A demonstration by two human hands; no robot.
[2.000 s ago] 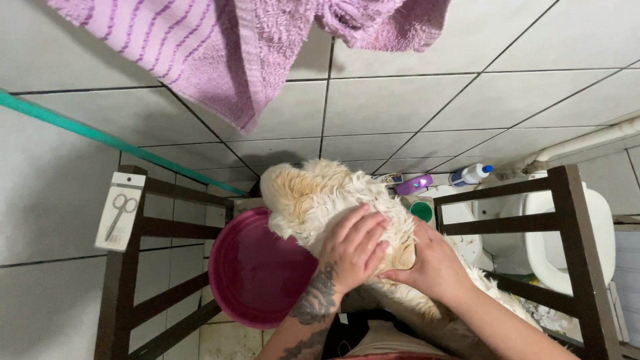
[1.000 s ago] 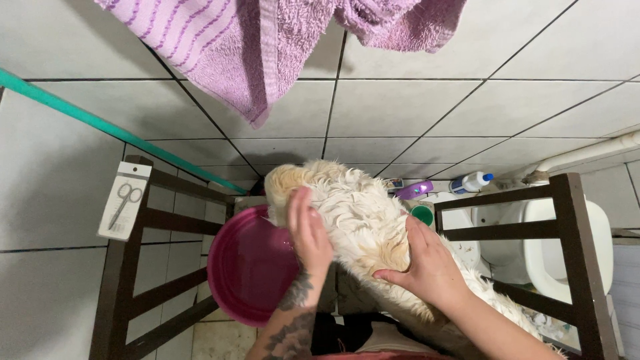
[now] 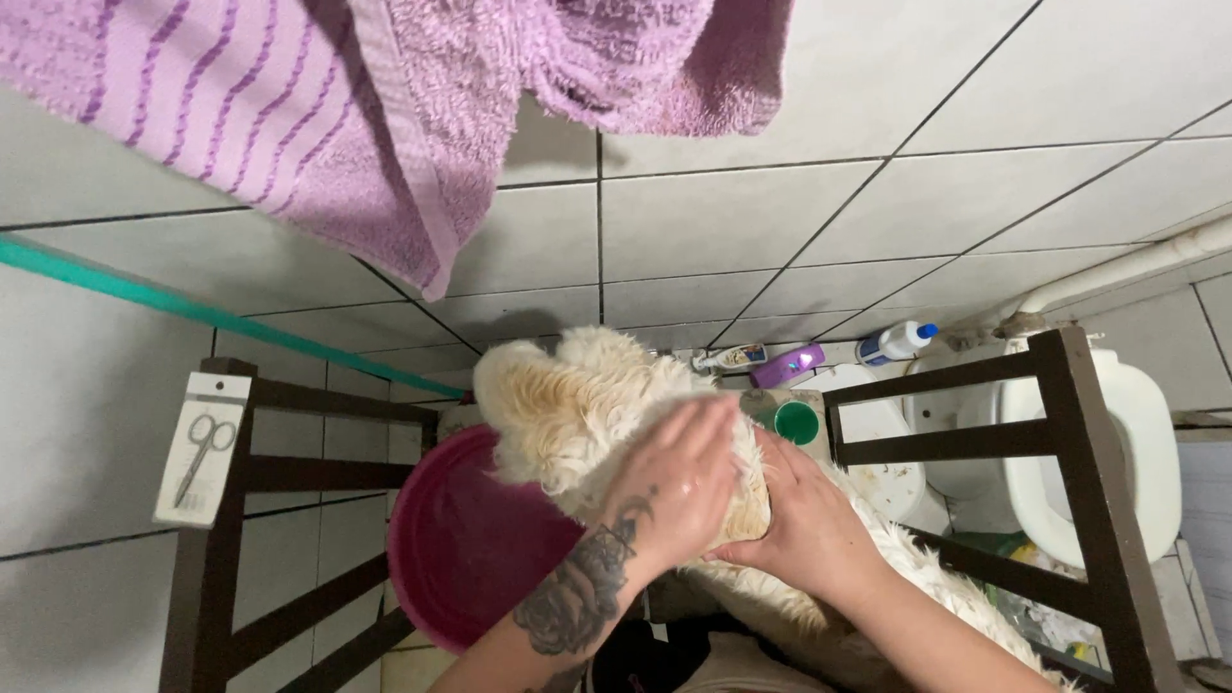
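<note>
A wet, cream-white, curly-haired dog stands between the dark wooden rails, its head over a magenta plastic basin. My left hand, on the tattooed arm, lies flat on the fur behind the head, holding nothing. Beside it, my right hand cups a tan patch of fur at the dog's neck or ear, thumb below and fingers above. The dog's face is hidden. Its body runs back under my right forearm.
A purple towel hangs above. Packaged small scissors are on the left post. Beyond the dog are a green cup, a purple bottle, and a white bottle with blue cap. A toilet is at right.
My left hand was raised off the fur over the basin side one second ago; it has moved right, onto the dog's neck. My right hand has stayed on the dog.
</note>
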